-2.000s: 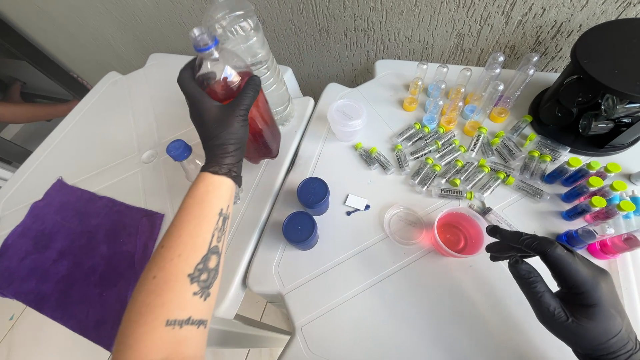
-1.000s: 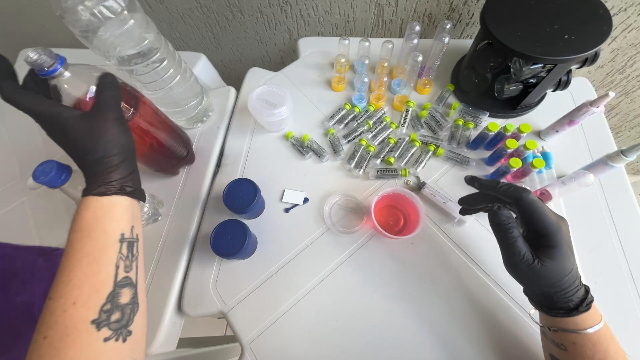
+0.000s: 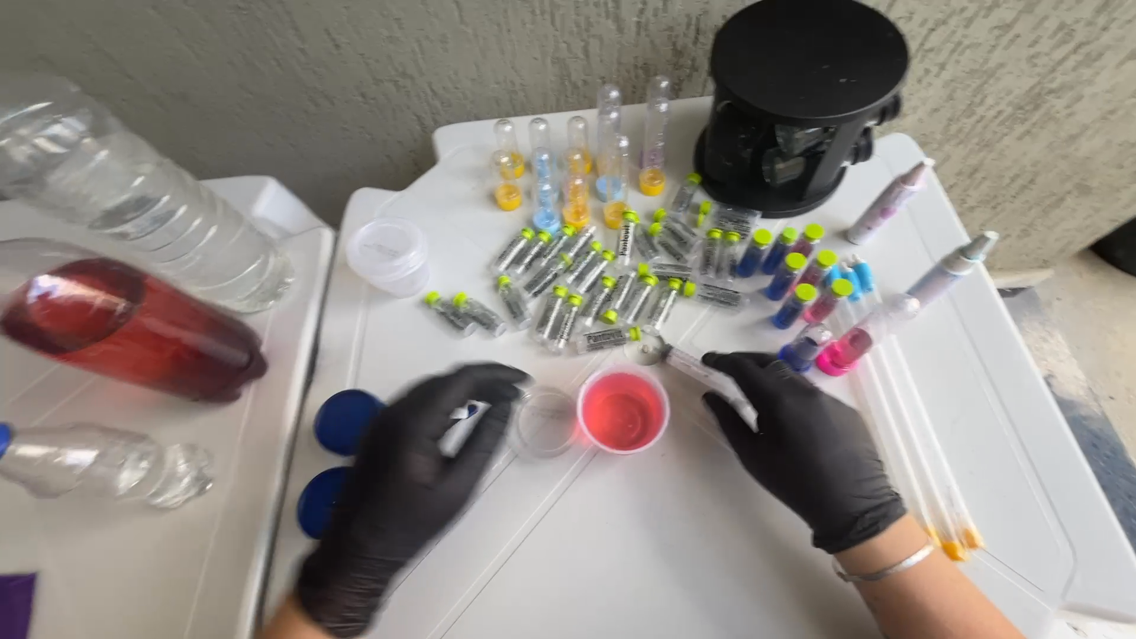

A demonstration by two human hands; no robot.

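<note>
Both my hands wear black gloves. My left hand [image 3: 426,453], blurred, is left of a clear round lid [image 3: 545,422], fingers curved and apart, with a small white item seen between thumb and fingers; it hides part of two blue-capped containers [image 3: 348,422]. A plastic cup of pink-red liquid [image 3: 623,409] stands between my hands. At its right, my right hand [image 3: 781,426] has thumb and fingertips at the barrel of a plastic syringe [image 3: 710,377]; whether it grips it I cannot tell. Many small vials with lime-green caps [image 3: 568,275] lie behind the cup.
Clear tubes with yellow and blue caps [image 3: 578,169] stand at the back beside a black round rack [image 3: 803,106]. Blue and pink vials [image 3: 799,275], tubes and long sticks [image 3: 914,444] are on the right. A red-liquid bottle [image 3: 133,319] and a large clear bottle [image 3: 177,213] stand left.
My left hand has left the red-liquid bottle and moved right, over to the table with the cup. My right hand has come to the syringe. The view has shifted.
</note>
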